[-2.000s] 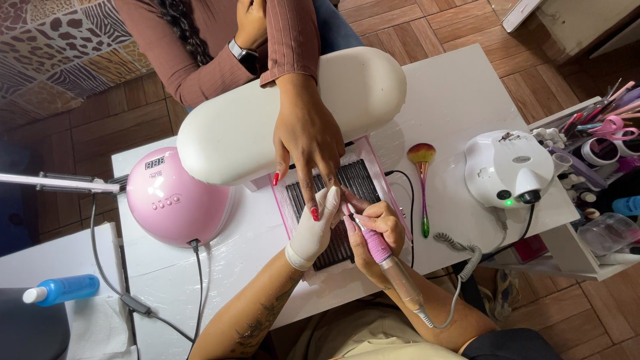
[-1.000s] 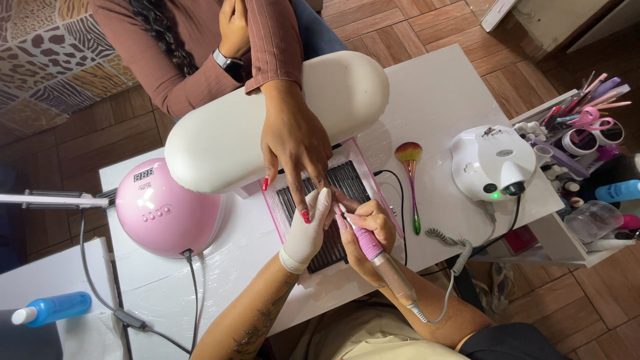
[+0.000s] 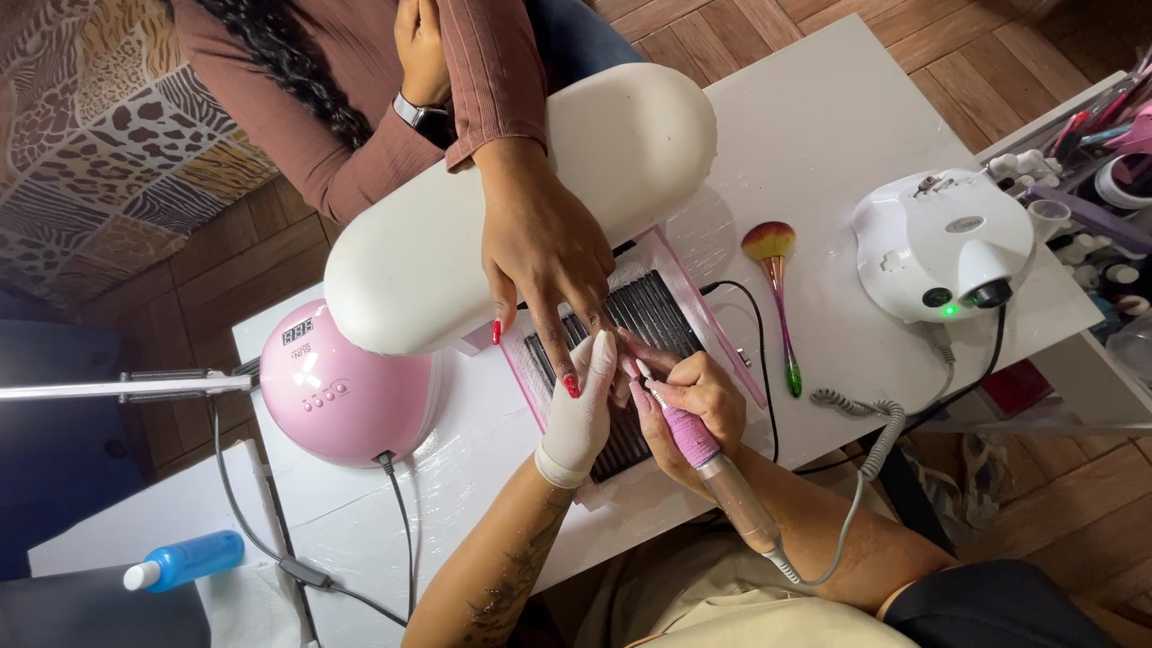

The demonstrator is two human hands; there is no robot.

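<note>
My left hand point(image 3: 578, 405), in a white glove, holds the fingers of another person's hand point(image 3: 544, 238) above a dust collector with a black slatted grille point(image 3: 661, 310). Bare, my right hand point(image 3: 697, 400) grips an electric nail drill handpiece point(image 3: 733, 495) with a pink wrapped grip, its tip close to the held fingers. Exactly which nail it touches is hidden. Red polish shows on the person's thumb and one finger; their wrist rests over a cream padded armrest point(image 3: 423, 243). A coiled cord leads toward the white drill unit point(image 3: 940, 243), its green light on.
A pink nail lamp point(image 3: 342, 387) stands left, beside a white lamp arm point(image 3: 117, 389). A fan brush point(image 3: 778, 297) lies right of the dust collector. A blue bottle point(image 3: 193, 560) lies lower left. Cables cross the white table point(image 3: 810, 108); a cart point(image 3: 1098, 396) holds supplies at right.
The other person's hand and both of mine stay together over the dust collector, with the handpiece still in my right hand. The view has shifted slightly.
</note>
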